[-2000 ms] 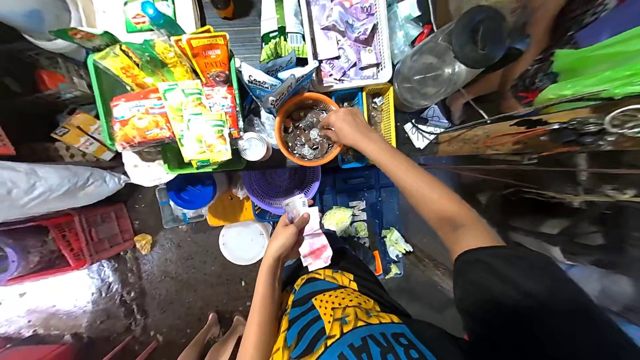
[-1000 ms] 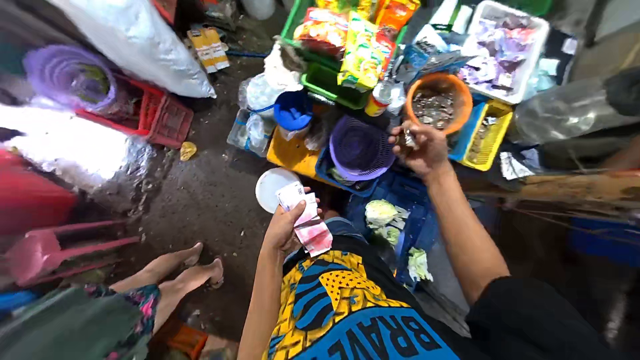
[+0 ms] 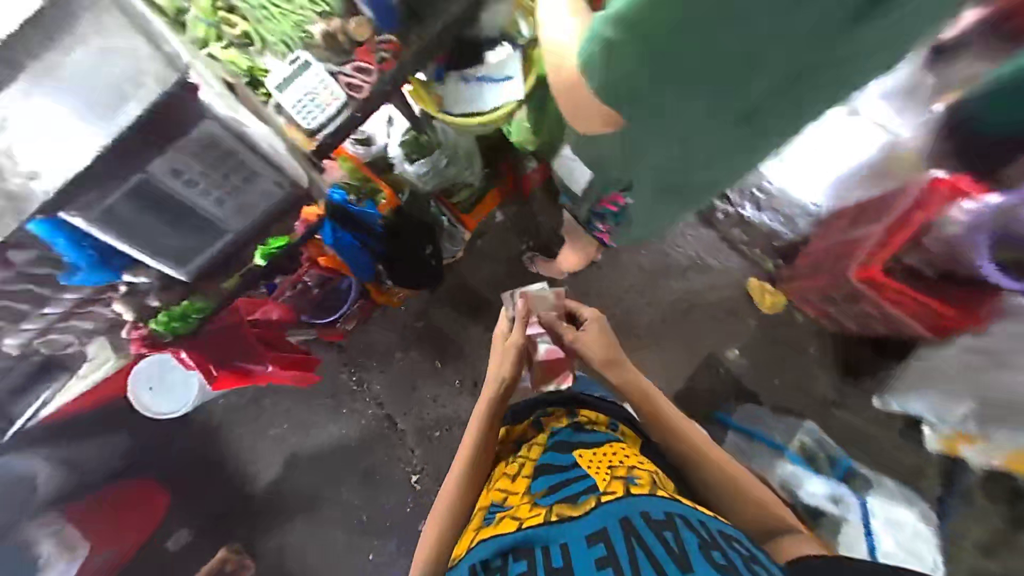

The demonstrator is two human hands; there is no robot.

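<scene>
Several paper banknotes [image 3: 550, 364] are in front of my waist, some pinkish red and some pale. My left hand [image 3: 509, 348] grips them from the left side, its thumb lying over the upper notes. On the right side my right hand [image 3: 588, 336] is closed on the upper edge of the same notes, its fingertips near my left thumb. Whether coins are also in my right palm is hidden. The picture is somewhat blurred.
A person in a green garment [image 3: 704, 104] stands just ahead. To the left are a stall with a white calculator [image 3: 306, 92], scissors [image 3: 358, 78] and a white lidded tub [image 3: 164, 386]. A red plastic crate [image 3: 872, 256] is at right, near a yellow scrap [image 3: 766, 296] on the wet floor.
My right hand has left the orange bowl of coins, where it was two seconds ago, and come to the banknotes in my left hand. The view has swung left, away from the stall with packets.
</scene>
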